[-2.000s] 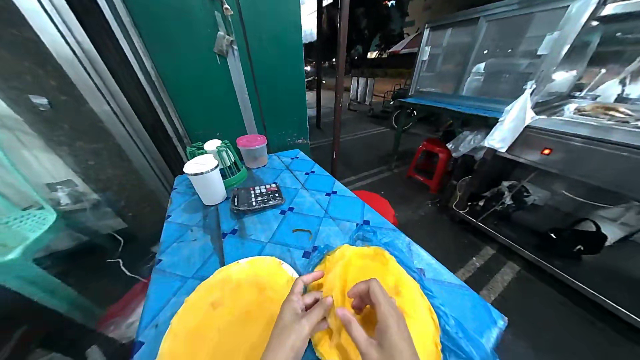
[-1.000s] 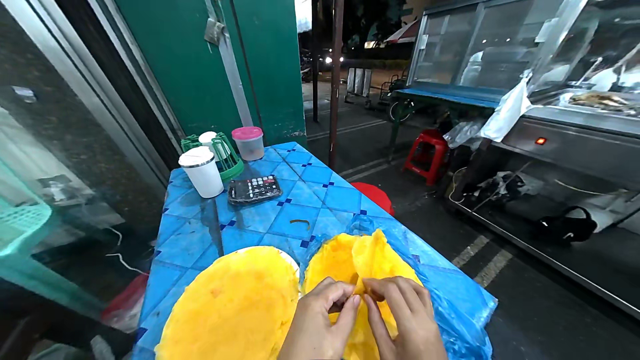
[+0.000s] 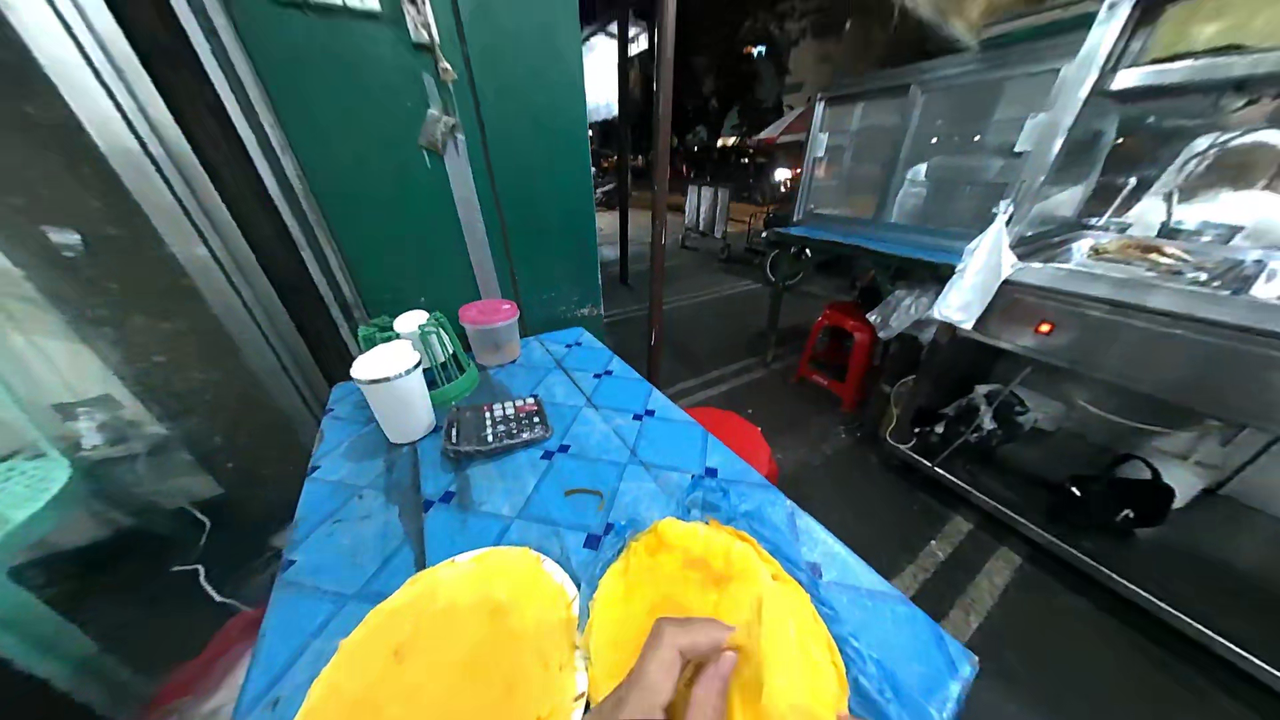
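Two thin, round yellow sheets, like crepes or pancakes, lie side by side at the near end of the table. The left sheet (image 3: 450,640) has a white rim beneath it. Over the lower part of the right sheet (image 3: 700,570) is my left hand (image 3: 672,668), thumb and forefinger curled close together against its surface. Whether a fold is pinched between them cannot be told. Clear plastic lies under and beside the right sheet. Of my right hand, only a sliver of skin shows at the bottom edge, by the right sheet's lower right side.
On the blue patterned tablecloth (image 3: 570,460) stand a white cup (image 3: 393,392), a green rack (image 3: 450,375) with another cup, a pink-lidded tub (image 3: 491,333) and a calculator (image 3: 496,426). Red stools (image 3: 838,350) and a metal food cart (image 3: 1150,340) are at right.
A second ago both hands held up a part of the right sheet; now it lies flat. My right hand has dropped almost out of view.
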